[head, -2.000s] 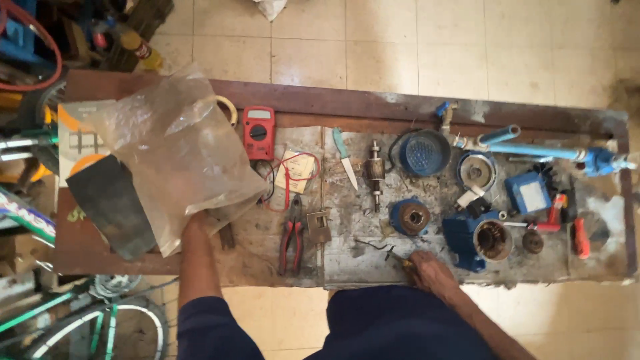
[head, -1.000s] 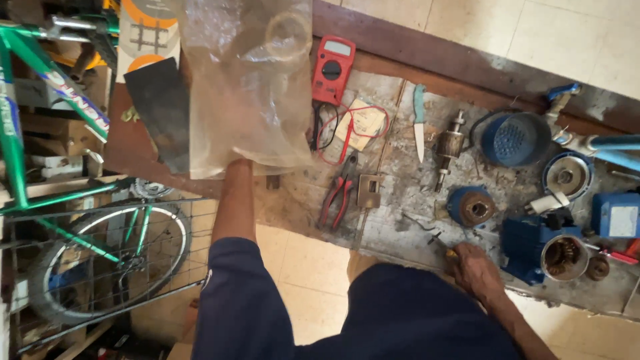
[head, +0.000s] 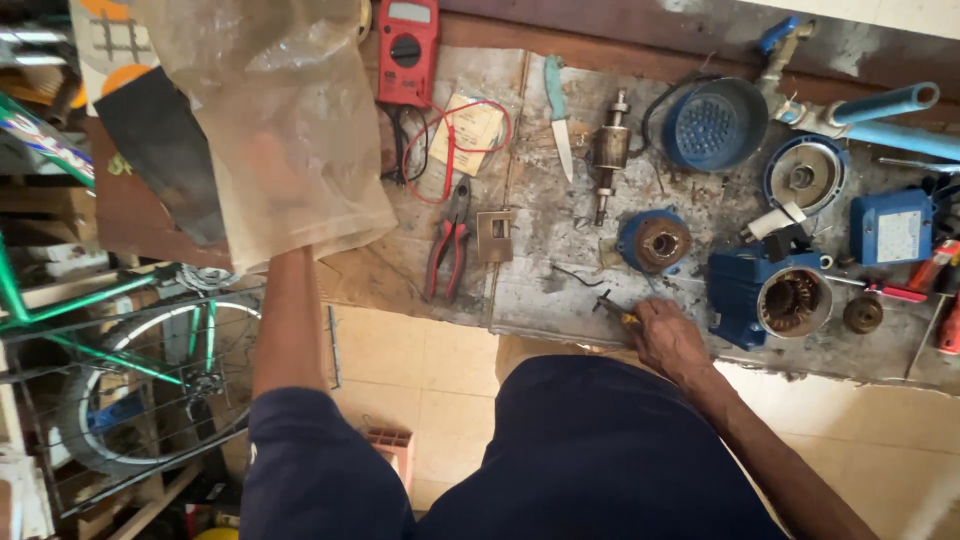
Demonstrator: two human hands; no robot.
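Note:
My left hand (head: pixel 276 169) is inside a cloudy plastic bag (head: pixel 315 97) at the bench's left; it shows only faintly through the film, its fingers unclear. My right hand (head: pixel 666 334) rests at the near edge, closed around a small tool with a yellow part (head: pixel 628 318) and a dark metal end. Just beyond it are a blue pump housing part (head: pixel 654 240) with a rusty centre and a thin dark wire (head: pixel 577 276). To its right sits a blue motor body (head: pixel 750 296) with windings showing. A motor rotor (head: pixel 611 150) lies farther back.
Between my hands lie red-handled pliers (head: pixel 448 255), a brass-coloured padlock (head: pixel 495 235), a red multimeter (head: pixel 407 52) and a knife (head: pixel 557 112). A blue round cover (head: pixel 715 124) and blue pipes (head: pixel 900 139) are at back right. A green bicycle (head: pixel 142 360) stands at lower left.
The bag around my left hand hangs straighter than two seconds ago, and the roll of tape beneath it is more covered. My right hand stays at the near edge with the tool. The view has shifted left and closer.

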